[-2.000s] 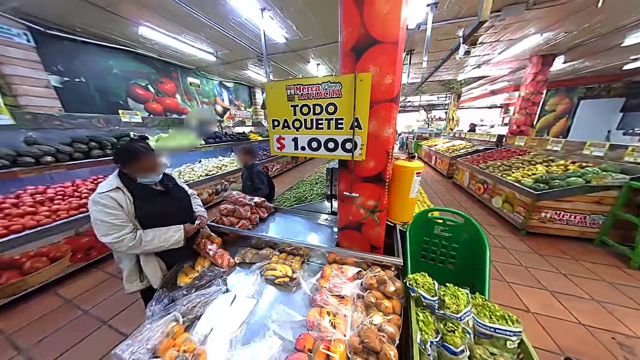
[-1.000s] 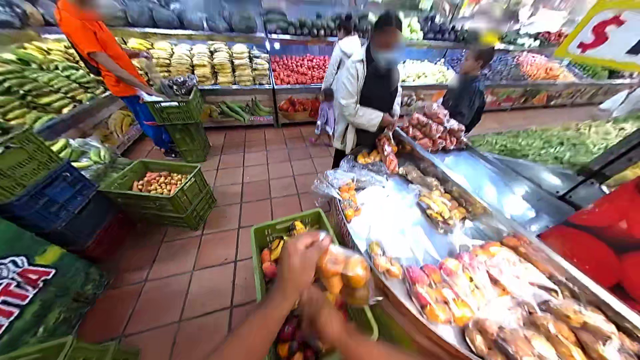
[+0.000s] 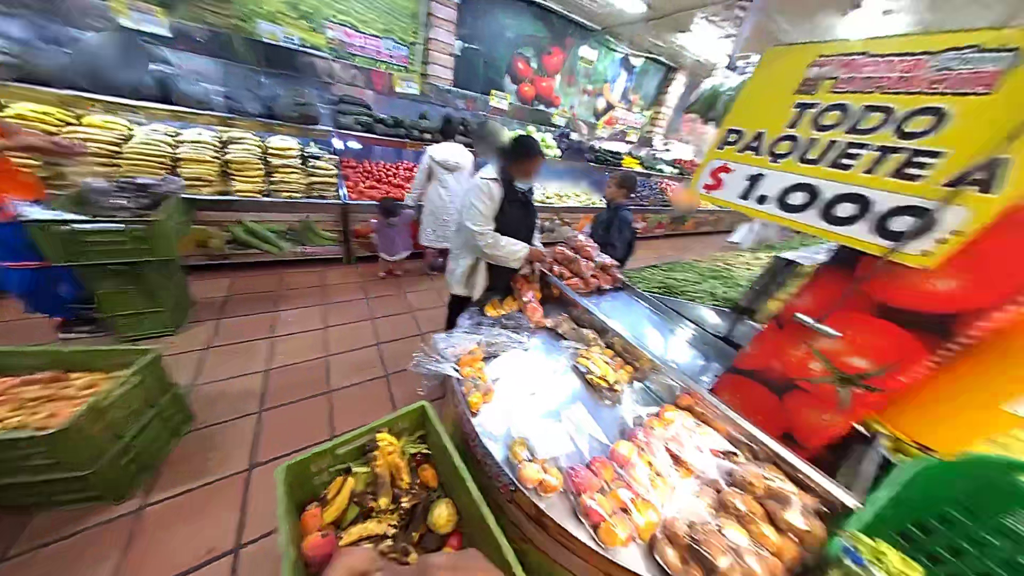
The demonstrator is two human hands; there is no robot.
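At the bottom edge of the head view, my left hand [image 3: 354, 562] and my right hand [image 3: 458, 562] show only in part, low over a green plastic crate [image 3: 290, 488]. Their fingers are too cut off and blurred to tell what they hold. Inside the crate lie bananas [image 3: 340, 500], some darkened, and mixed red, orange and yellow fruit [image 3: 442, 516]. Right of the crate, a metal display counter [image 3: 560, 384] carries clear bags of orange and red fruit [image 3: 612, 500], a small bag of orange fruit [image 3: 536, 468] and bags of brownish produce [image 3: 740, 520].
A person in a white jacket [image 3: 488, 232] stands at the counter's far end, a child [image 3: 614, 220] beyond. Stacked green crates [image 3: 88, 432] of produce stand left on the tiled floor [image 3: 320, 384]. A yellow price sign [image 3: 864, 144] hangs right; a green plastic basket [image 3: 952, 512] is below.
One second ago my hands held a clear bag of orange fruit above the crate; now they are lower, mostly out of frame. The view has swung widely between frames.
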